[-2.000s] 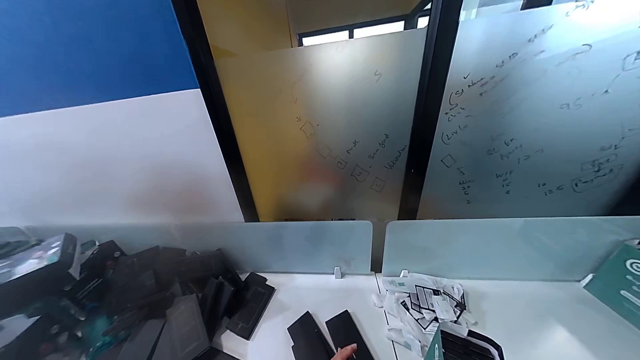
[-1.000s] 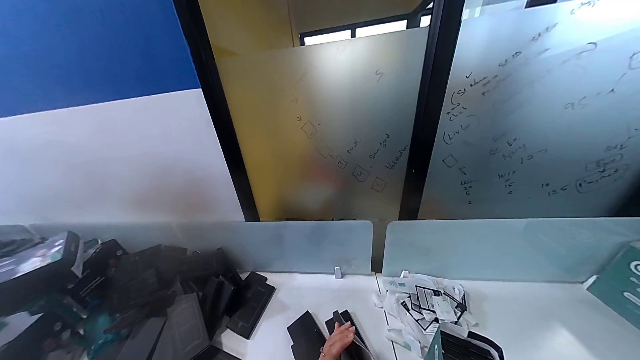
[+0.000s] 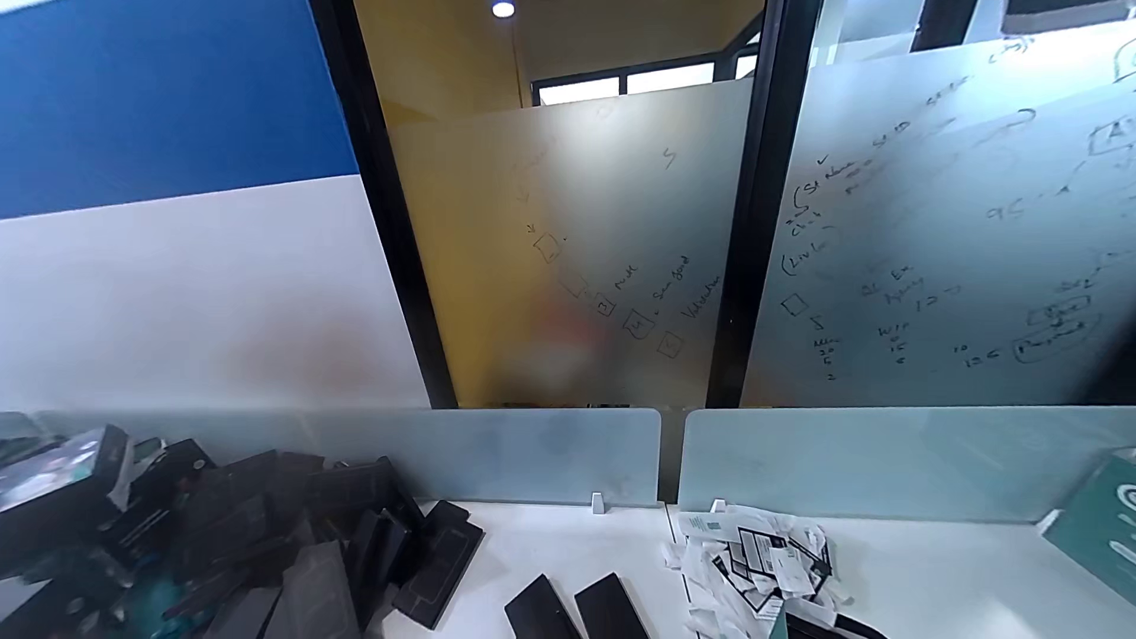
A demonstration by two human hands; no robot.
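Note:
Neither of my hands shows in the head view now. Two flat black boxes or cases lie side by side at the bottom centre of the white desk, the left one [image 3: 542, 611] and the right one [image 3: 611, 609], both cut off by the lower edge. To their left, another black case [image 3: 439, 565] leans out of a large heap of dark boxes [image 3: 311, 590]. Right of the pair is a pile of crumpled white printed packaging [image 3: 763, 568]. An open dark item with a green side [image 3: 821, 623] is partly visible below that pile.
Low frosted dividers [image 3: 532, 457] stand along the back of the desk [image 3: 932, 559], held by small white clips. A green box [image 3: 1100, 524] sits at the far right. Behind rise frosted glass panels [image 3: 577, 222] with handwriting and black frames.
A hand was at the right-hand black case in both earlier frames, reaching further over it one second ago. It has since left the view, and the case lies beside the other one.

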